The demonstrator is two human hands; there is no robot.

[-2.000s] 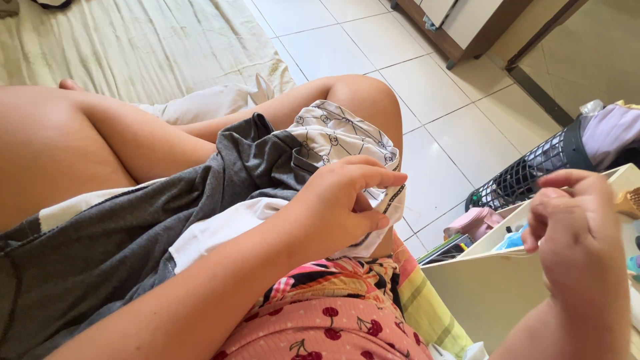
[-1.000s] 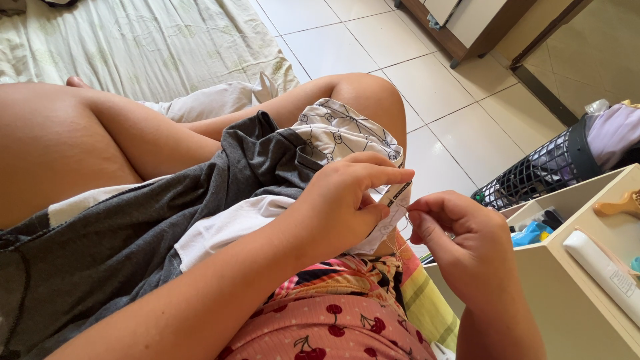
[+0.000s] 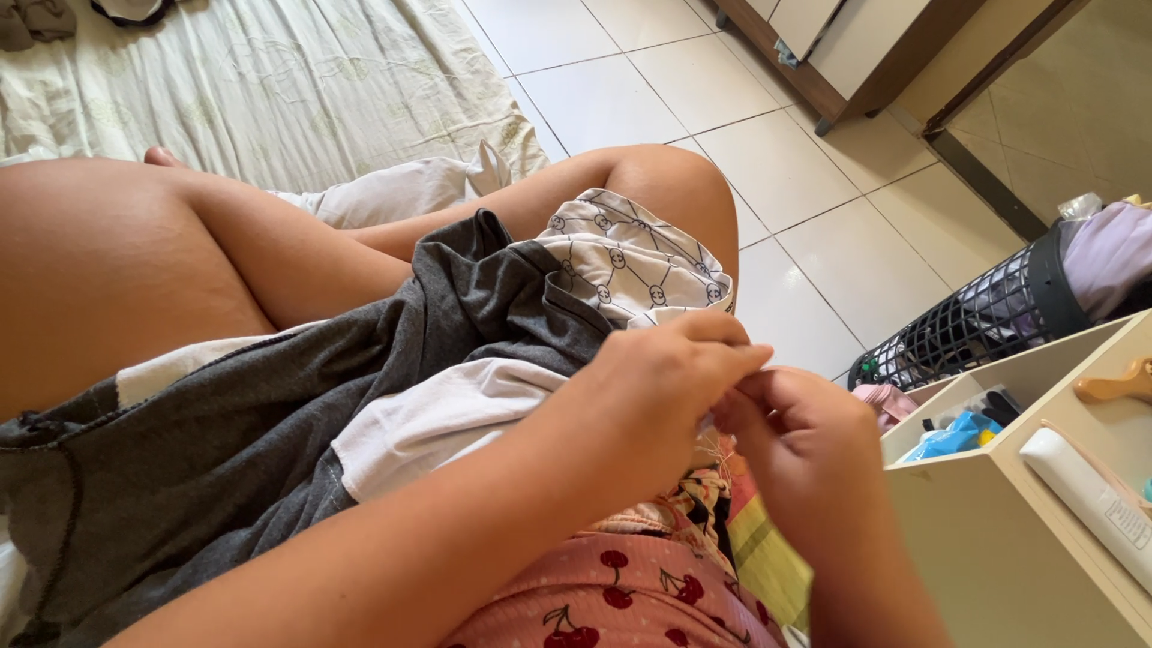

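A dark grey garment [image 3: 360, 378] with white panels lies across my lap. At its right end is white cloth [image 3: 621, 256] printed with a dark linked pattern, resting by my bent knee. My left hand [image 3: 675, 378] pinches the edge of the white cloth, its index finger pointing right. Against its fingertips, my right hand [image 3: 792, 432] has its thumb and fingers pressed together. Thin loose threads [image 3: 717, 450] hang below the meeting fingers. Whatever lies between the right fingertips is too small and hidden to tell.
A black mesh laundry basket [image 3: 972, 301] full of clothes lies tilted at the right. Nearer is an open cream drawer unit [image 3: 990, 459] with a white tube [image 3: 1089, 504] and a wooden-handled item [image 3: 1116, 382]. A bed sheet [image 3: 270, 81] spreads at upper left; a cabinet [image 3: 837, 54] stands beyond the tiles.
My right hand came in from the right, where it was raised apart from the cloth, to the edge held by my left hand. It now touches the left fingertips.
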